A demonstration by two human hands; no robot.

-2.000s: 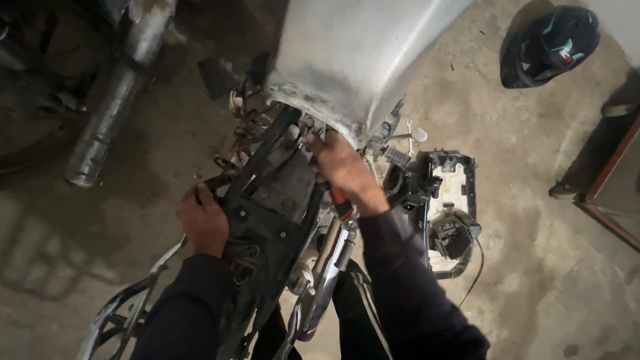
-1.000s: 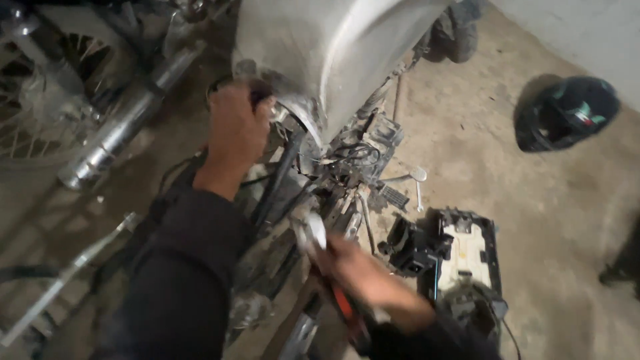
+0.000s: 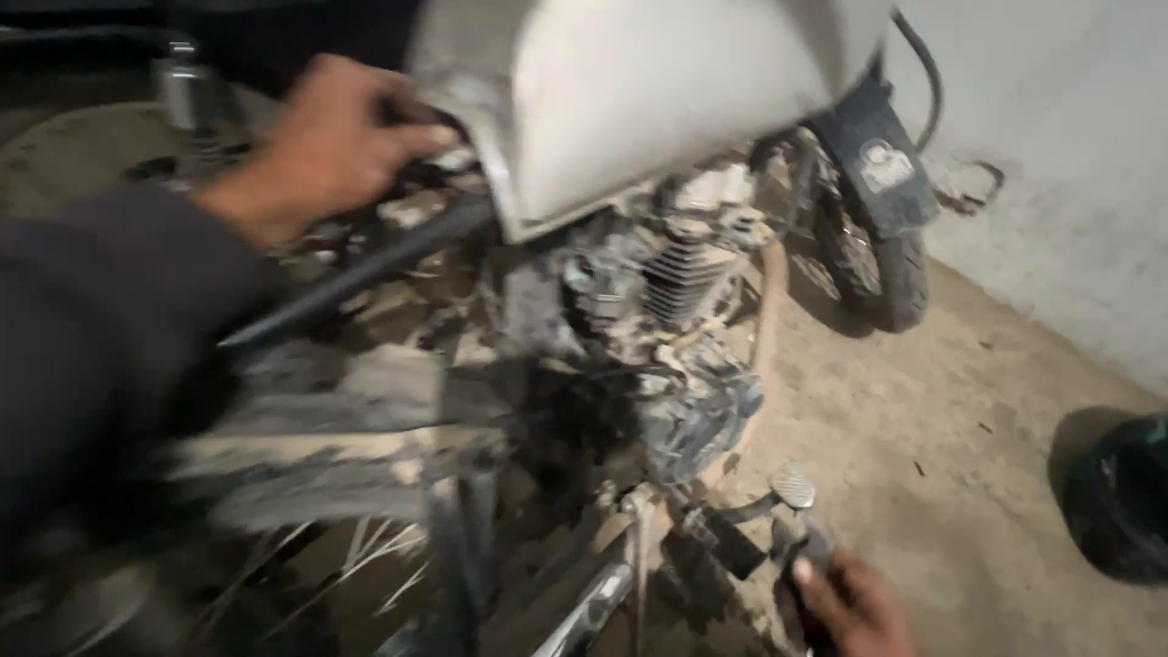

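My left hand (image 3: pixel 338 137) grips the rear lower edge of a silver-white motorcycle fuel tank (image 3: pixel 639 100), its fingertips at the tank's corner. Below the tank are the finned engine cylinder (image 3: pixel 684 278) and a black frame tube (image 3: pixel 365 269). Low at the right, my right hand (image 3: pixel 853 602) is closed around a dark object, blurred and partly cut off by the frame, too unclear to name. Just above that hand are a metal foot pedal (image 3: pixel 792 488) and a black rubber footpeg (image 3: pixel 730 543).
The front wheel (image 3: pixel 903 283) and its dark mudguard (image 3: pixel 881 164) stand near a pale wall (image 3: pixel 1058 173). A dark helmet (image 3: pixel 1122 497) lies on the concrete floor at the right. A chrome exhaust or shock part (image 3: pixel 589 607) runs along the bottom.
The view has swung strongly toward the motorcycle's side and front. My left hand has gone from beside the frame to the tank's rear edge. My right hand has moved away from the frame, low and right.
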